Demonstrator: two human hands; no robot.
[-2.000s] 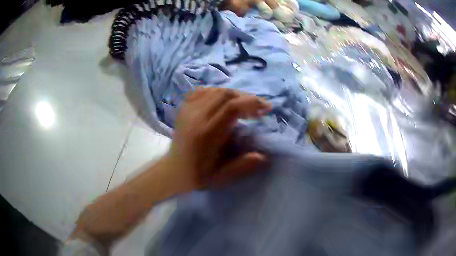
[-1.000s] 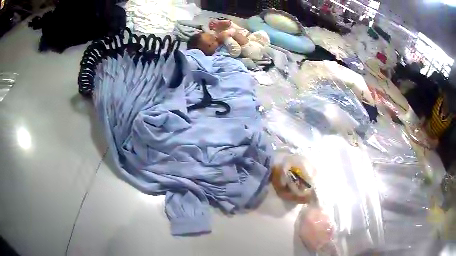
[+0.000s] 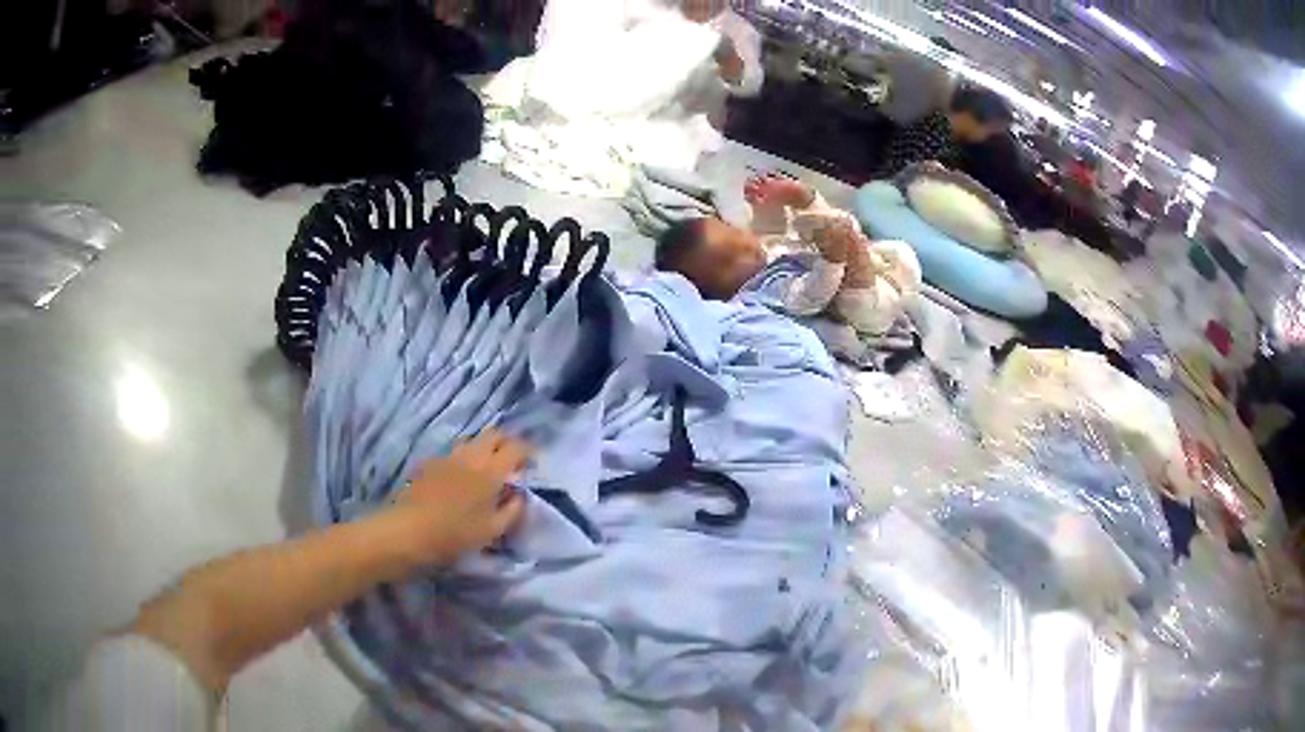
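Note:
A pile of light blue shirts (image 3: 716, 601) lies in front of me, with a row of black hanger hooks (image 3: 308, 272) along its far left edge. One loose black hanger (image 3: 680, 465) lies on top, its hook pointing right. My left hand (image 3: 465, 501) reaches in from the lower left and rests on the cloth near a collar, fingers bent. Whether the fingers pinch the cloth cannot be told. My right hand is not in view.
A baby (image 3: 787, 265) lies just beyond the pile, beside a light blue ring cushion (image 3: 952, 258). A black heap (image 3: 344, 115) and white garments (image 3: 608, 86) lie at the far side. Glaring clear plastic bags (image 3: 1002, 572) are on the right. A person (image 3: 973, 136) is in the background.
My left hand, out of view one second ago, is back on the pile. The view has shifted, showing more of the hall. The blurred cloth at the front two seconds ago is gone.

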